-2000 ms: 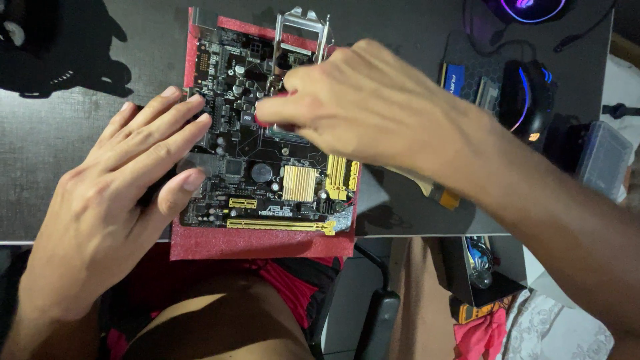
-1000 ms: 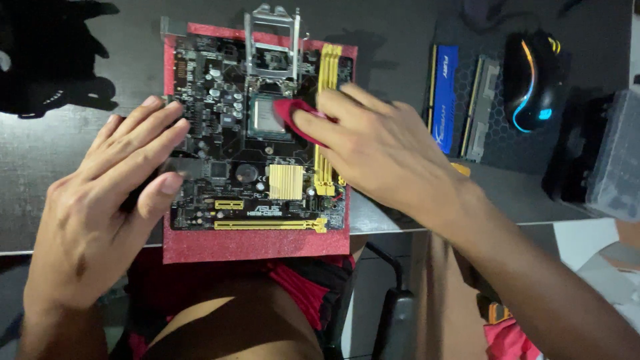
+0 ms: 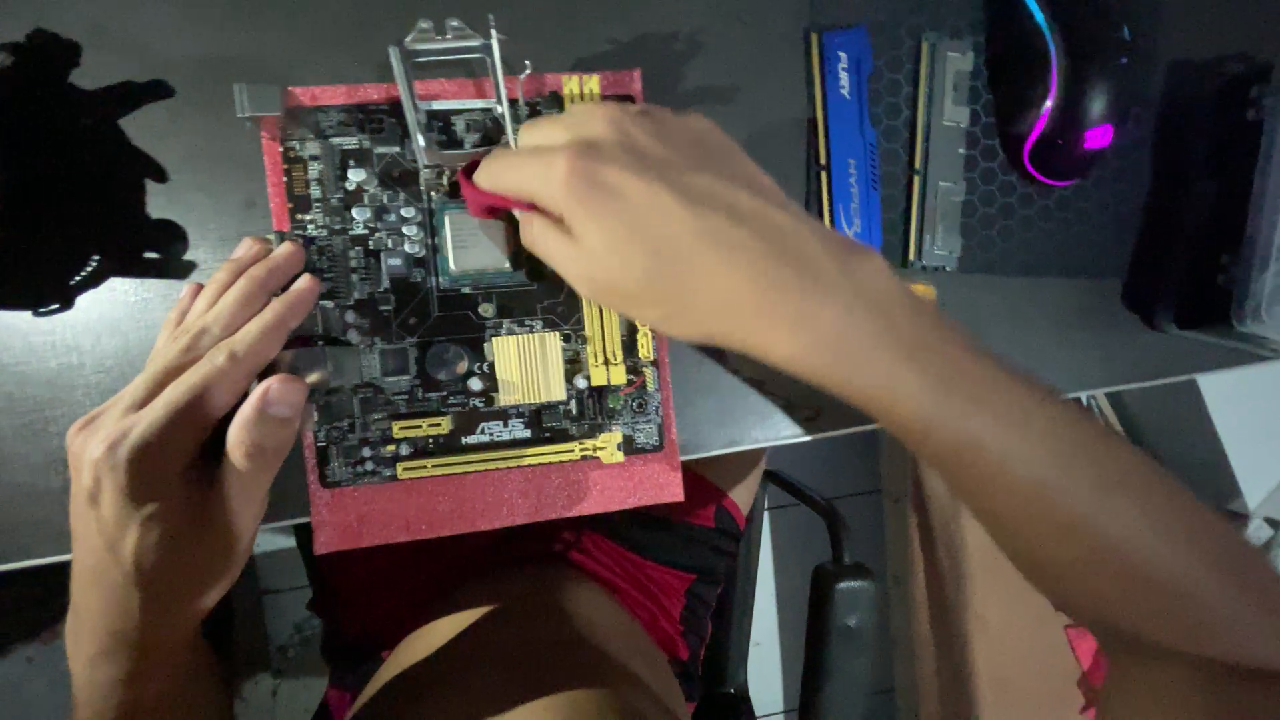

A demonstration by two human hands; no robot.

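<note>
An ASUS motherboard (image 3: 540,310) lies on a red foam sheet (image 3: 500,505) on the dark table. Its CPU (image 3: 474,243) sits in the socket, and the metal socket frame (image 3: 405,95) stands raised above it. My right hand (image 3: 620,210) pinches a small red cloth (image 3: 485,192) at the upper right edge of the CPU. Beneath the palm, part of the yellow memory slots (image 3: 604,345) is hidden. My left hand (image 3: 215,370) rests against the board's left edge over the port side, fingers slightly apart. A finned gold heatsink (image 3: 528,368) is below the socket.
On a patterned mat at the right lie a blue memory module (image 3: 850,140), a second memory module (image 3: 940,150) and a lit mouse (image 3: 1050,95). A black object (image 3: 80,180) of unclear kind is at the far left. A chair's armrest (image 3: 840,630) shows below the table edge.
My right hand has moved with the red cloth from the CPU's right side to its upper right. Two seconds ago that hand covered most of the socket. The left hand stays at the board's left edge.
</note>
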